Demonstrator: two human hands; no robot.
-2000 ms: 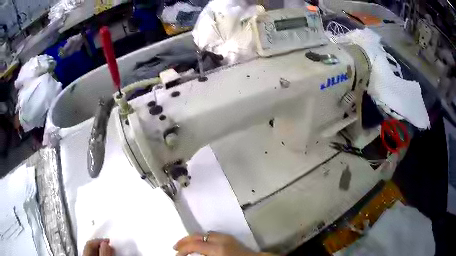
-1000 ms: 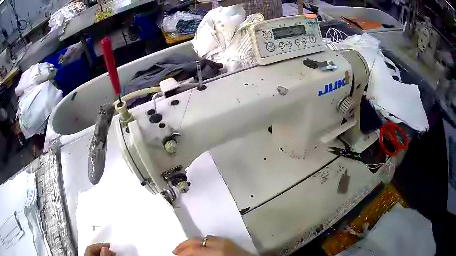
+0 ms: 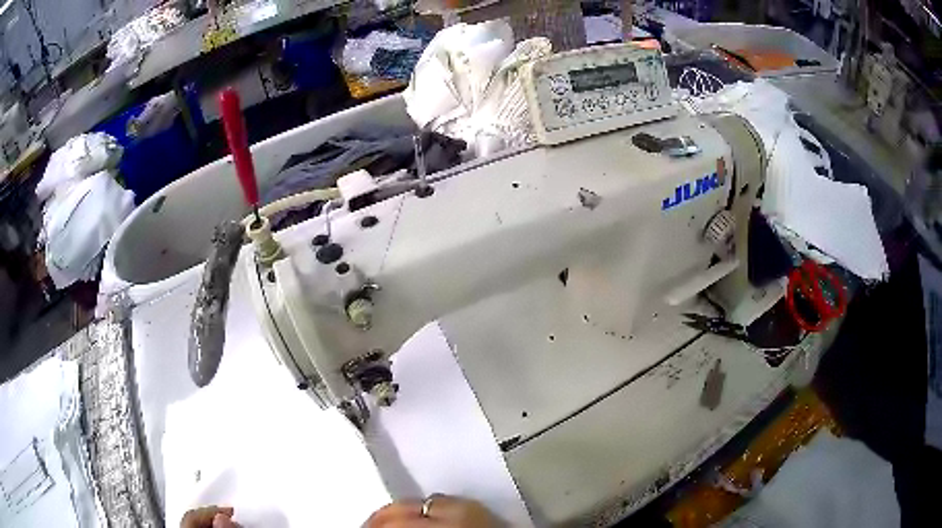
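Observation:
A large white fabric panel (image 3: 269,443) lies under the head of the cream JUKI sewing machine (image 3: 516,237), with part of it showing right of the needle area. My left hand (image 3: 210,518) is at the bottom edge, cut off by it, with fingertips on the panel. My right hand (image 3: 439,513), with a ring, lies on the panel just below the needle area, also cut off. The needle tip and the presser foot are hidden behind the machine head.
A lamp in plastic wrap (image 3: 215,309) hangs left of the head; a red-handled tool (image 3: 238,150) stands on top. Stacked white panels (image 3: 31,443) lie left. Red-handled scissors (image 3: 816,296) and dark snips (image 3: 715,326) lie right. A white panel (image 3: 826,485) lies lower right.
The camera view has shifted slightly, so the machine sits a little lower in the picture. Both hands remain on the panel, showing slightly less at the bottom edge.

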